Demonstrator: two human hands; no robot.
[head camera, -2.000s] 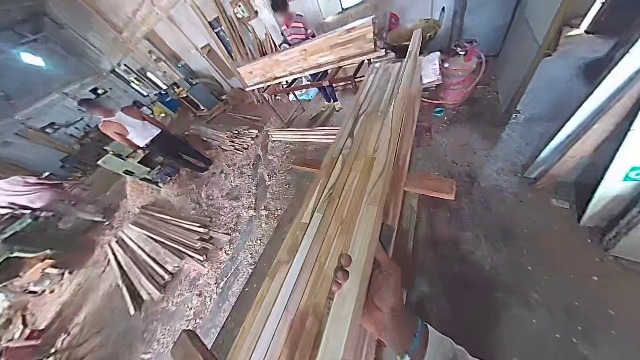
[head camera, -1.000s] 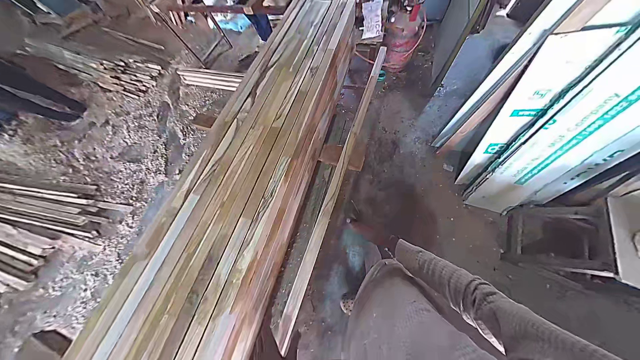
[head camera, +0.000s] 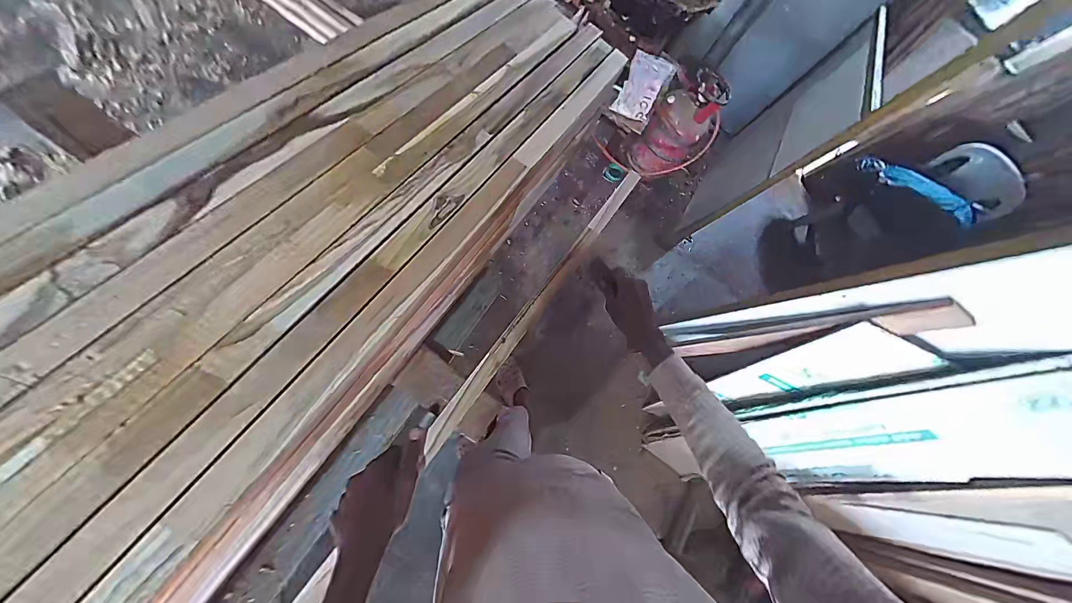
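Note:
A long, narrow wooden strip slants beside the pile of wooden boards, passing over a wooden crosspiece. My left hand is at the strip's near end, its fingers beside or against the wood; the dark, blurred view does not show whether they grip it. To the right of the strip, my right hand is held apart from it over the floor, with loosely bent fingers and nothing visible in them. The boards lie side by side in a thick stack at my left.
A red gas cylinder with an orange hose stands beyond the strip, a printed bag beside it. At the right are wrapped white panels and long boards leaning together. My foot is near the crosspiece. Wood shavings cover the ground at upper left.
Two seconds ago my hand gripped a wooden piece on the pile. One second ago the strip stood beside the pile with a hand near it; now my left hand has come into view at its near end.

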